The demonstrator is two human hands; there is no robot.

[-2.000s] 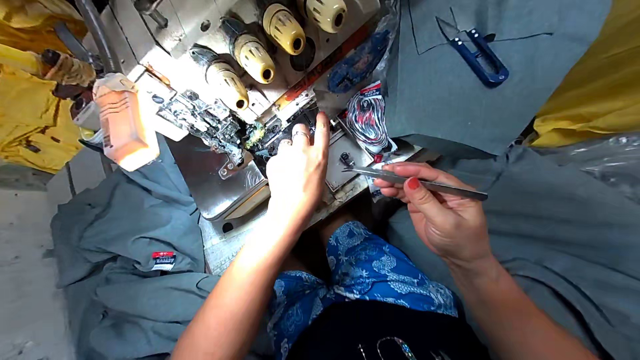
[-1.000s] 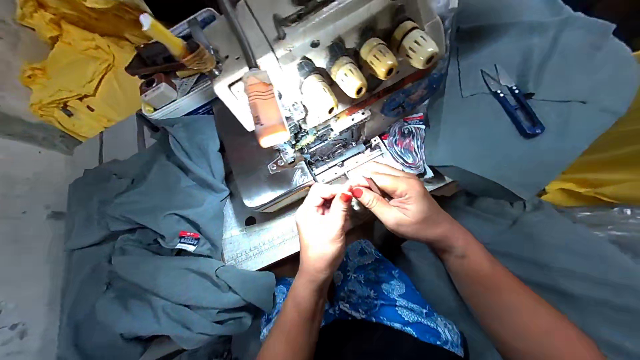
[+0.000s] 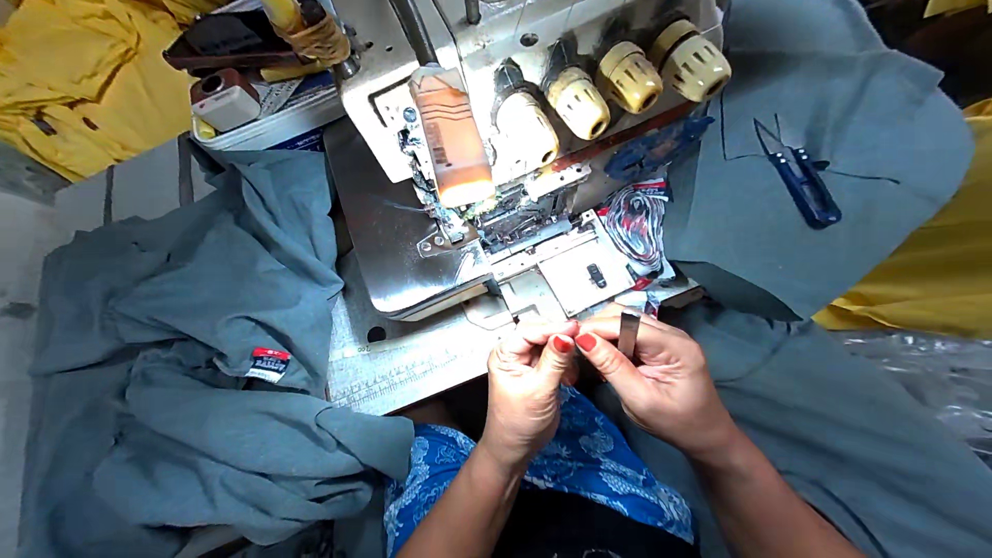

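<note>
My left hand (image 3: 523, 387) and my right hand (image 3: 659, 372) meet fingertip to fingertip just in front of an overlock sewing machine (image 3: 418, 256). Thumbs and forefingers are pinched; whatever is between them is too small to make out. Metal tweezers (image 3: 628, 333) lie held within my right hand's fingers, their end showing above the knuckles. The machine's front cover (image 3: 585, 267) is swung open, with the looper area (image 3: 519, 225) exposed. Cream tension knobs (image 3: 577, 101) line its top, and an orange-tinted plastic guard (image 3: 453, 139) hangs beside the needle area.
Grey-green fabric with a label (image 3: 269, 364) is heaped at left. Blue thread snips (image 3: 806, 186) rest on grey fabric (image 3: 837, 93) at right. A bundle of cords or labels (image 3: 635, 225) lies by the machine. A white tray (image 3: 271, 128) of supplies stands at upper left, near yellow cloth (image 3: 101, 70).
My left hand has left the machine's looper area and come to my right hand. The tweezers, earlier held out like a pencil, are now tucked in my right hand. The view has shifted.
</note>
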